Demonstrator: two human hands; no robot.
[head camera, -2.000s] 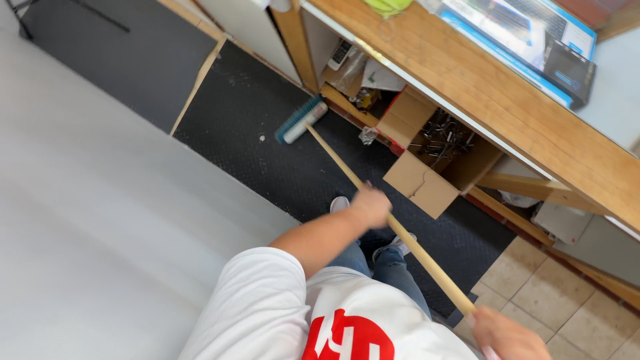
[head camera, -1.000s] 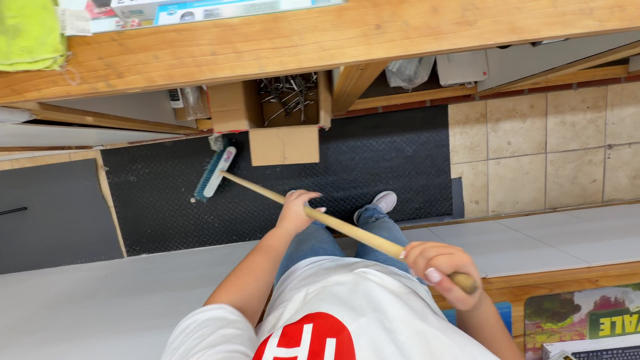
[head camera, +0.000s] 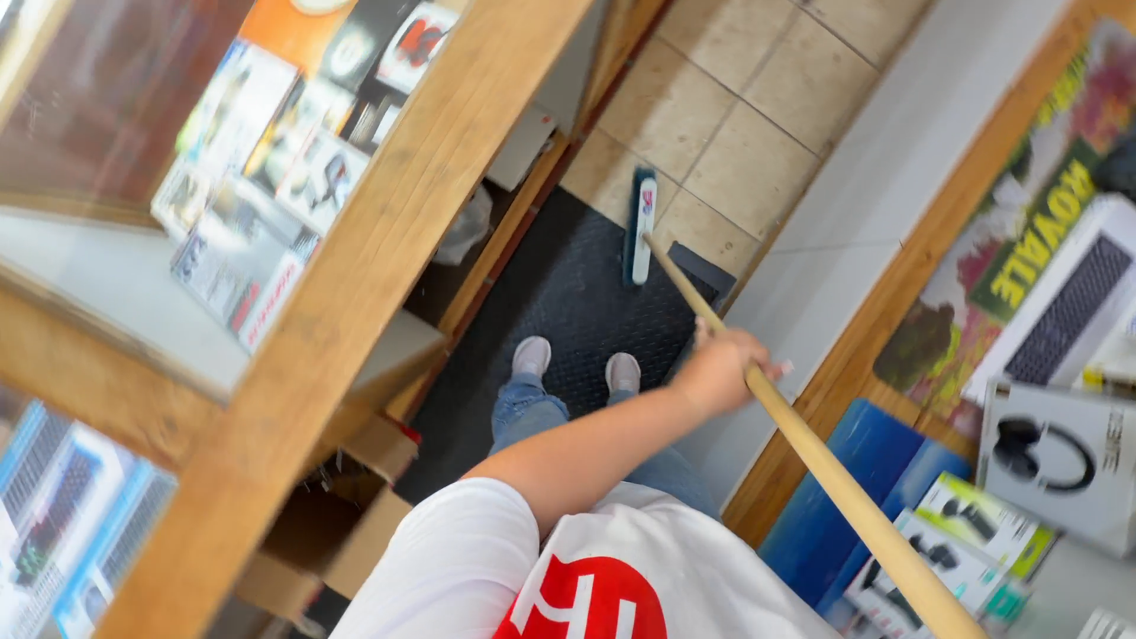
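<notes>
My left hand (head camera: 723, 368) is wrapped around the pale wooden handle (head camera: 852, 497) of a push broom. From there the handle runs down and out of the frame at lower right; my right hand is out of view. The broom head (head camera: 641, 226), white on top with dark teal bristles, lies across the edge between the black textured floor mat (head camera: 568, 266) and the beige floor tiles (head camera: 737, 133). It is ahead of my light shoes.
At left runs a wood-framed counter (head camera: 382, 231) with boxed goods, and shelves beneath it. An open cardboard box (head camera: 368, 537) sticks out near my legs. At right is another wood-edged counter (head camera: 821, 364) with a headphone box (head camera: 1056, 461) and other packages.
The broom head has moved from the mat's far end, beside the cardboard box, to the opposite end by the tiles. The view has turned strongly. My right hand has left the frame.
</notes>
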